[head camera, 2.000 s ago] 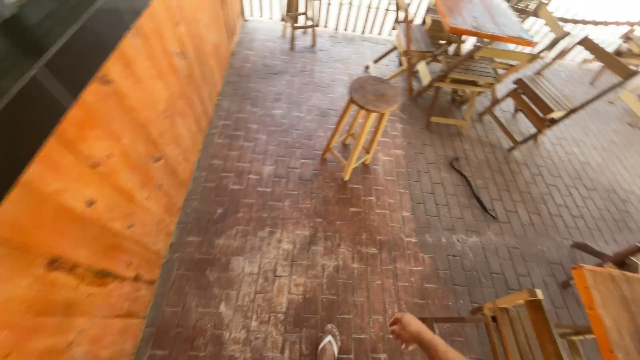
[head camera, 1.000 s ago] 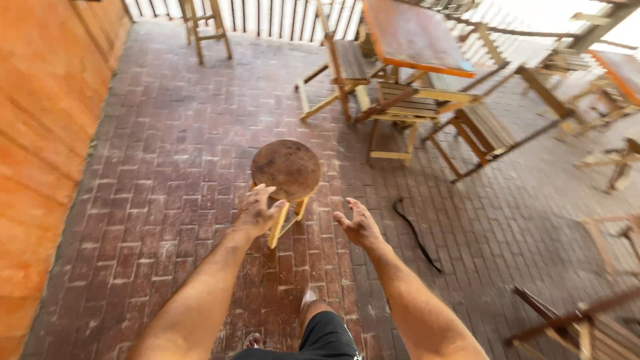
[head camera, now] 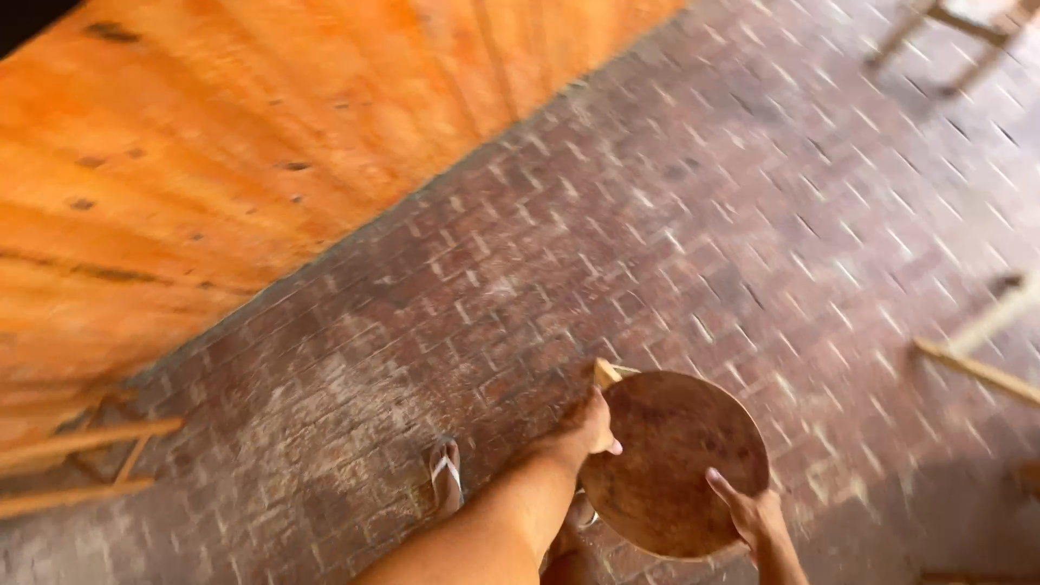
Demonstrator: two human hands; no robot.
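A wooden stool with a round brown seat (head camera: 674,467) is at the lower centre right, close to my body. My left hand (head camera: 597,424) grips the seat's left edge, its thumb on top and its fingers hidden beyond the rim. On the right edge, my right hand (head camera: 751,512) holds on in the same way, thumb over the seat. Part of one pale wooden leg shows past the upper left of the seat; the seat hides the others.
An orange wooden wall (head camera: 268,146) runs along the upper left of the brick floor (head camera: 504,309). Folded wooden furniture (head camera: 89,451) is at the lower left. Wooden furniture legs (head camera: 975,370) reach in from the right, and another piece (head camera: 967,28) stands at the upper right.
Both my hands, apart and reaching toward the stool a second ago, now hold its seat. The view has swung left toward the orange wall.
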